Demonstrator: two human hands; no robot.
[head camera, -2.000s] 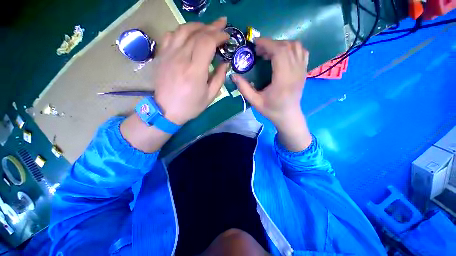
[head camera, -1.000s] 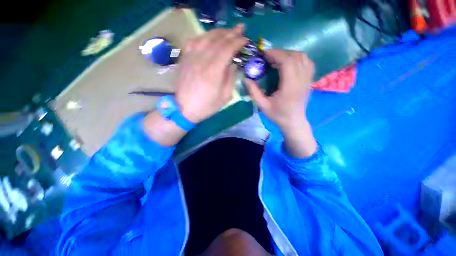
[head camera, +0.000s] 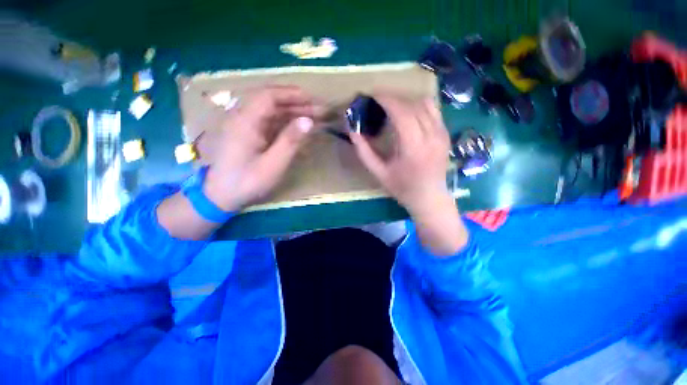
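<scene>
The picture is blurred. A glossy dark round disc or case (head camera: 365, 116) is over the right half of the tan mat (head camera: 301, 188). My right hand (head camera: 410, 147) has it between thumb and fingers; whether it touches the mat cannot be told. My left hand (head camera: 256, 150) is over the mat's left half, thumb and fingers apart, with nothing visible in it. A thin dark tool, likely tweezers (head camera: 339, 134), shows between my hands. A shiny round unit (head camera: 473, 153) lies right of the mat.
Dark round units (head camera: 441, 56) stand beyond the mat's right corner, with a yellow spool (head camera: 520, 62) and black corded device (head camera: 589, 101) farther right. Left are small yellow-edged batteries (head camera: 141, 105), a pale strip (head camera: 104, 165) and a tape roll (head camera: 56, 135). Crumpled scraps (head camera: 309, 48) lie beyond the mat.
The view has turned and the mat looks level. My hands have moved apart and the opened unit is out of them. My right hand is now at the dark disc.
</scene>
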